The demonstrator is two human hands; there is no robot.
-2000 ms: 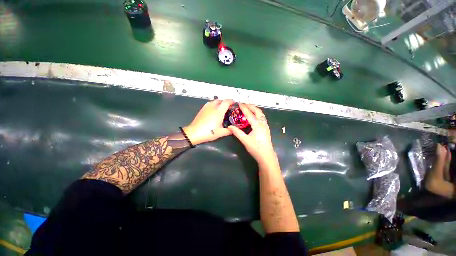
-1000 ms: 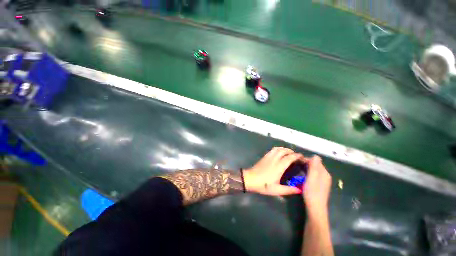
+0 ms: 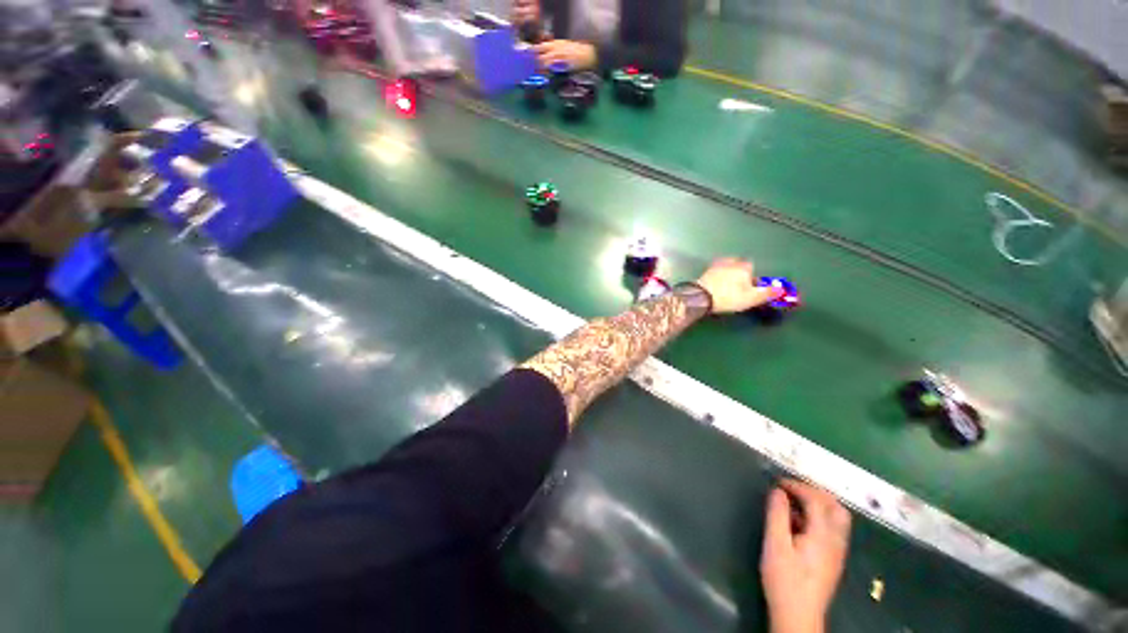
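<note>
My left hand (image 3: 739, 287) reaches over the white rail onto the green belt, its fingers on a closed dark unit (image 3: 777, 298) that glows blue and red on top. The fingers partly hide the unit. My right hand (image 3: 805, 542) is over the dark-green bench near the rail, fingers curled, with a dark gap between thumb and fingers; whether it holds anything cannot be told. An open unit (image 3: 641, 257) lies on the belt just left of my left hand, its disc partly behind my forearm.
Another open unit (image 3: 943, 408) lies on the belt at right. A green-lit unit (image 3: 543, 202) stands farther left. The white rail (image 3: 730, 423) runs diagonally. Blue bins (image 3: 241, 192) are at left. Across the belt, a person's hand (image 3: 564, 53) is near several dark units.
My hands have parted. My left hand has moved forward onto the belt with the glowing unit; my right hand stays over the bench. The view has turned left.
</note>
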